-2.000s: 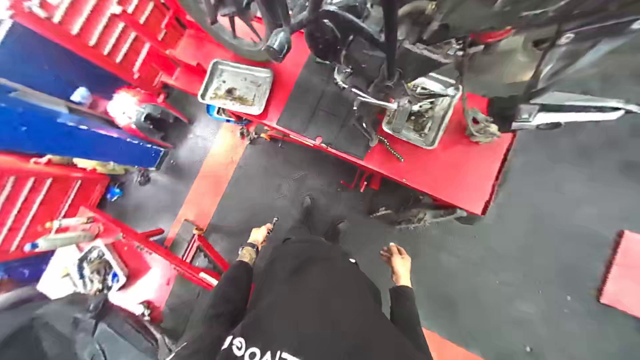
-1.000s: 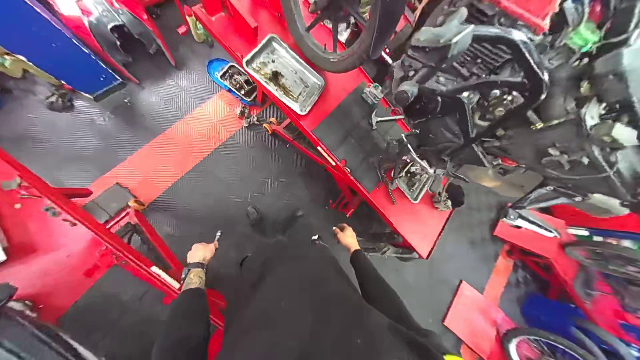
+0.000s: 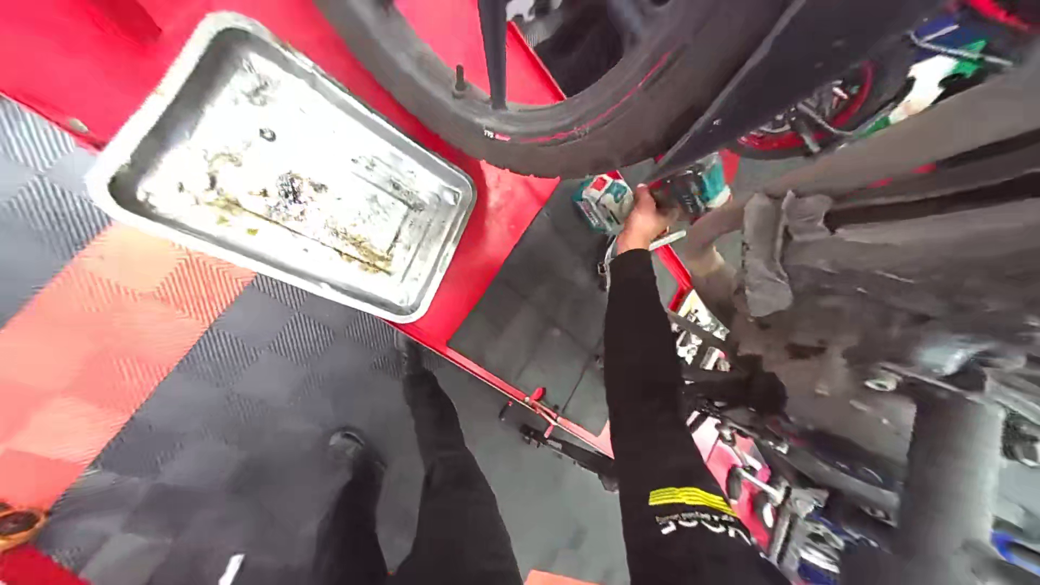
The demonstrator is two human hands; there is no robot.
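Observation:
My right hand (image 3: 644, 218) reaches up beside the motorcycle wheel (image 3: 520, 134) and grips a teal and black cordless power tool (image 3: 691, 191). The tool's battery end (image 3: 603, 203) shows to the left of the fingers. A soiled metal tray (image 3: 284, 175) lies on the red work stand (image 3: 508, 215), left of the wheel, with dark grime and small bits in it. My left hand is out of view.
Motorcycle parts (image 3: 845, 268) crowd the right side close to my arm. Small metal parts (image 3: 699, 333) lie below the tool. The stand's red edge (image 3: 487, 378) crosses in front of my legs, above grey and orange floor tiles (image 3: 138, 276).
The view has moved in close to the tray and wheel. My right hand, away from the power tool before, now holds it. My left hand, holding a small metal tool earlier, has left the view.

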